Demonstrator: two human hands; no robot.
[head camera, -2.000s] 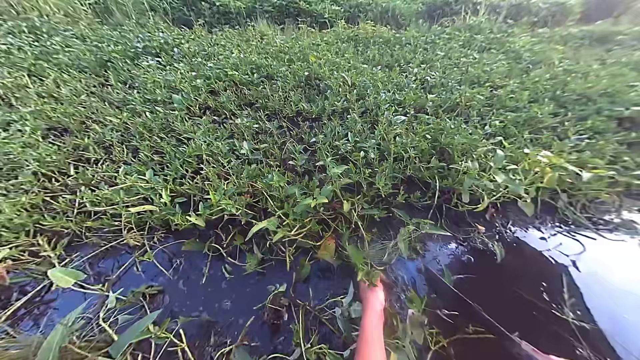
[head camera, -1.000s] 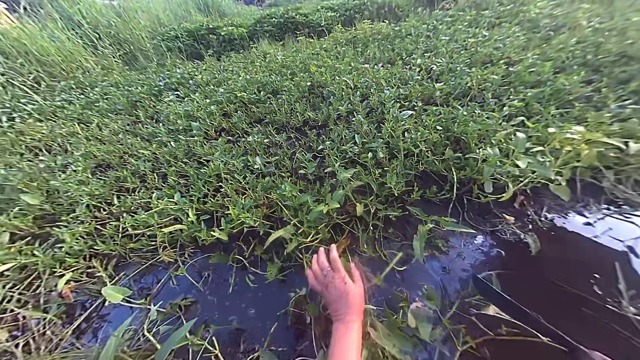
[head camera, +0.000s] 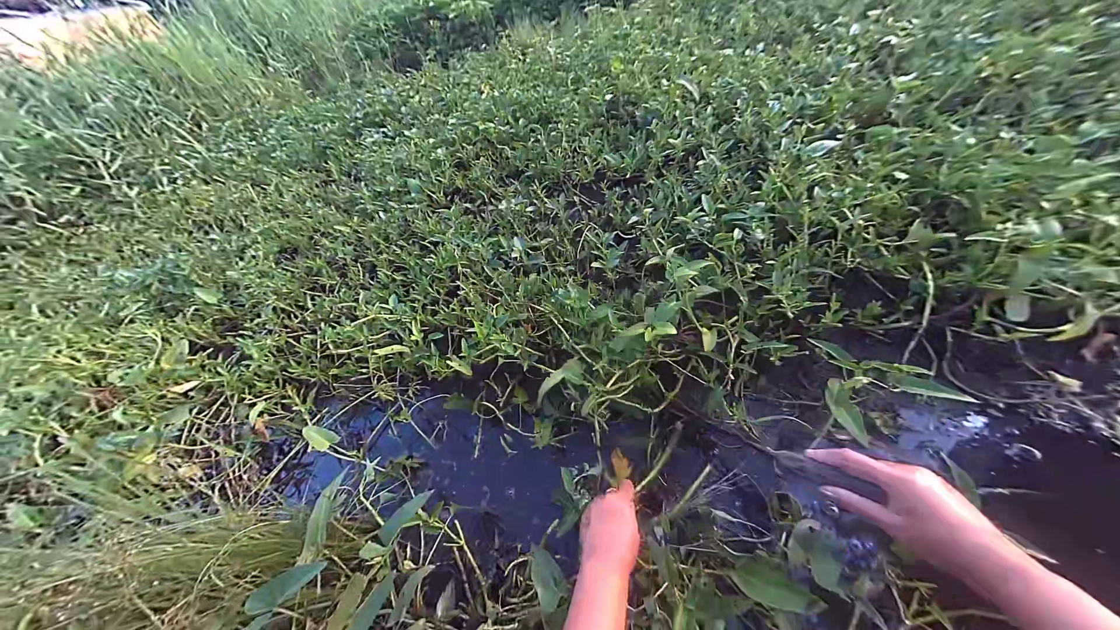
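My left hand (head camera: 610, 529) is at the lower middle, low over the dark water (head camera: 499, 472). Its fingers are closed around plant stems, and a brownish-yellow leaf (head camera: 620, 465) sticks up at the fingertips. To its right, my right hand (head camera: 914, 507) reaches in from the lower right corner, its fingers pointing left. A thin, dark, blurred strand or stick (head camera: 757, 446) lies by those fingertips; whether they grip it is unclear. Cut-looking pale stems (head camera: 691, 492) lie between the hands. A leafy sprig (head camera: 844, 411) stands just above my right hand.
A dense mat of green water plants (head camera: 542, 227) spreads beyond the narrow strip of water. Dry grass (head camera: 157, 569) and broad leaves (head camera: 284, 586) line the near edge. Tall grass (head camera: 219, 61) grows at the upper left. Darker water (head camera: 1050, 490) lies at the right.
My left hand was spread one second ago and is now closed on stems. My right hand has come into view at the right, where a thin rod showed before. The view has swung left.
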